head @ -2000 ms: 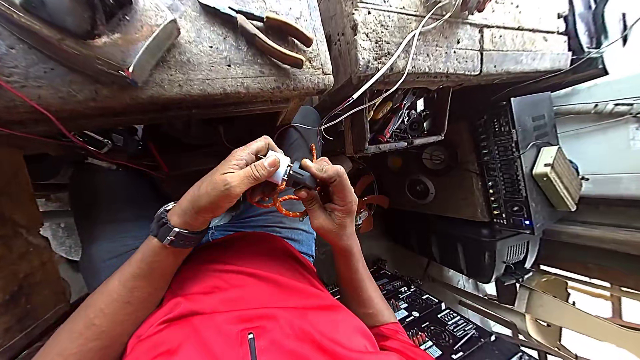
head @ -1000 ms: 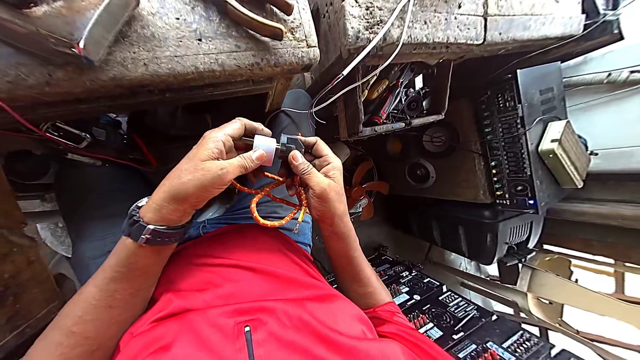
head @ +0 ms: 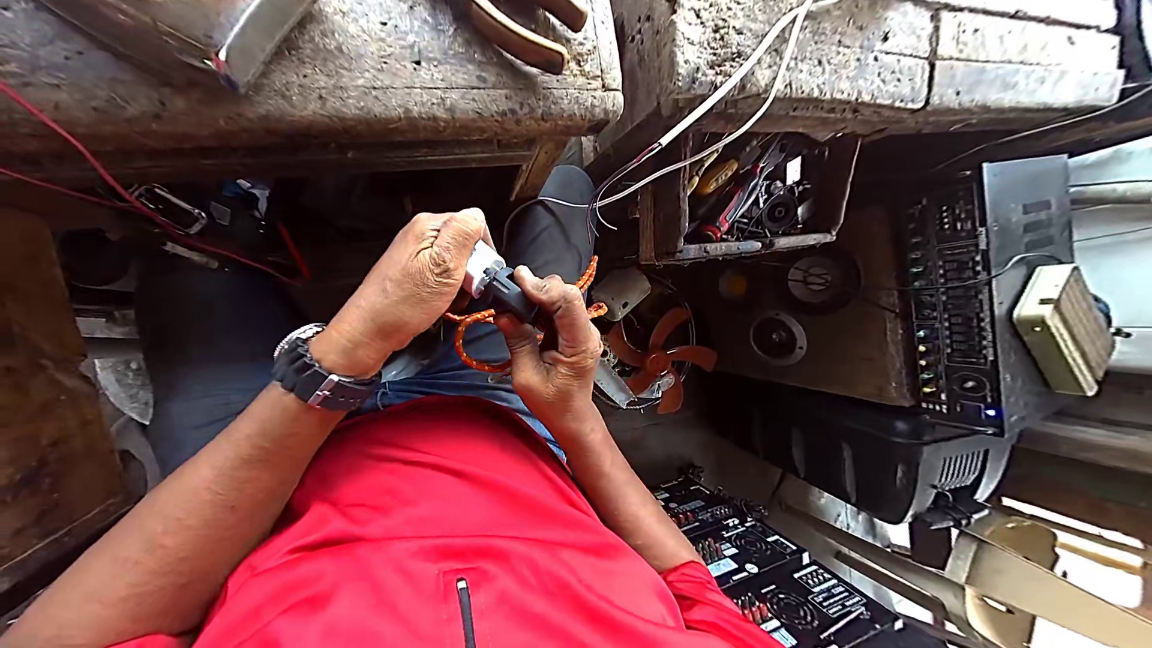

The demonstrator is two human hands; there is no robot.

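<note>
In the head view my left hand (head: 409,283) is closed around a white cylindrical part (head: 483,267), its far end hidden by the fingers. My right hand (head: 558,346) grips a black plastic piece (head: 510,295) between thumb and fingers. The white part and the black piece meet between the hands; whether they are joined I cannot tell. An orange patterned cord (head: 461,346) loops below them, and part of it shows beyond the right fingers.
Pliers (head: 517,38) lie on the worn wooden bench (head: 387,99). A wooden drawer (head: 765,245) holds tools. White cable (head: 733,81) hangs over the bench edge. An orange fan blade (head: 659,361), a speaker box (head: 841,346) and an audio mixer (head: 963,306) stand on the right.
My left hand has turned and now wraps over the white part, which showed more fully between my fingertips a second ago. The white and black parts now tilt down to the right.
</note>
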